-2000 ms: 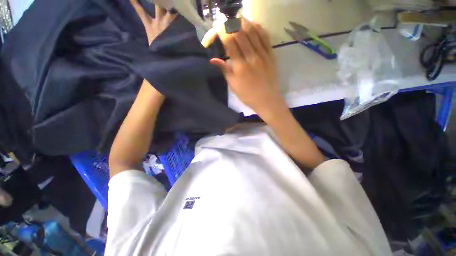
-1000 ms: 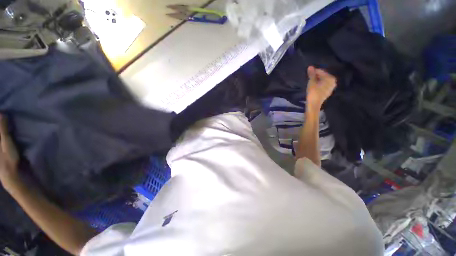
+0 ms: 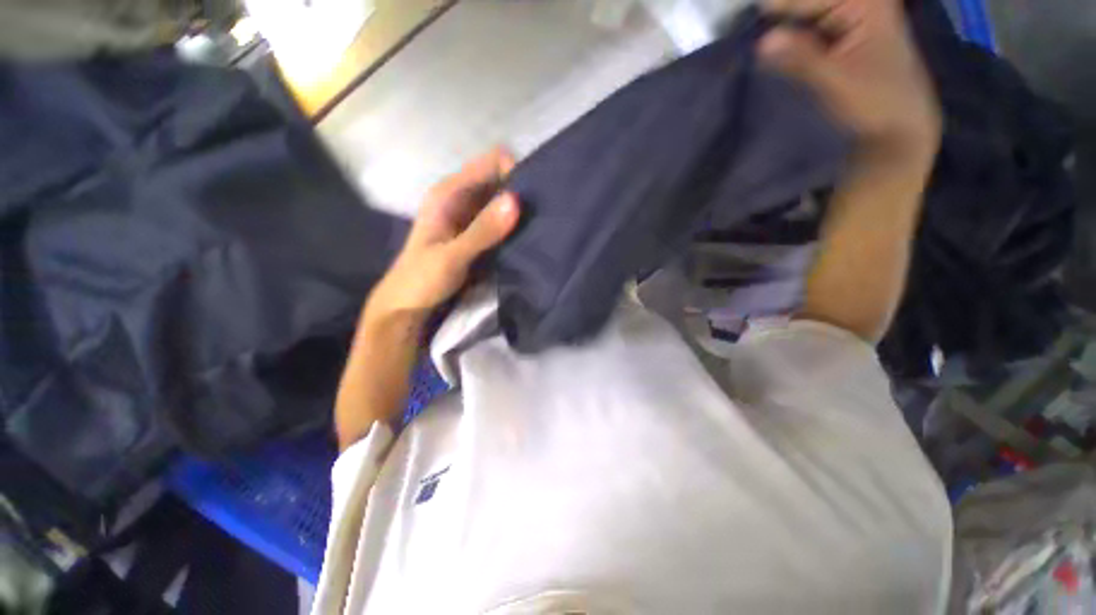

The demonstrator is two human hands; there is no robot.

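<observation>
A dark navy cloth piece (image 3: 625,180) is stretched between my two hands, in front of the white shirt and over the table's front edge. My left hand (image 3: 463,222) grips its left end between thumb and fingers. My right hand (image 3: 859,72), blurred at the top right, holds its upper right end. A second large dark garment piece (image 3: 180,264) is draped at the left, under the machine head (image 3: 96,24), which is blurred at the top left corner.
The white table (image 3: 493,72) shows behind the cloth, with a bright lit machine bed (image 3: 315,42). A blue basket (image 3: 270,499) is below at the left. More dark cloth (image 3: 992,204) is piled at the right. Blurred clutter lies at the lower right.
My left hand has left the large garment at the left and come to the middle. My right hand has risen from the pile at the right. Both now hold a dark piece.
</observation>
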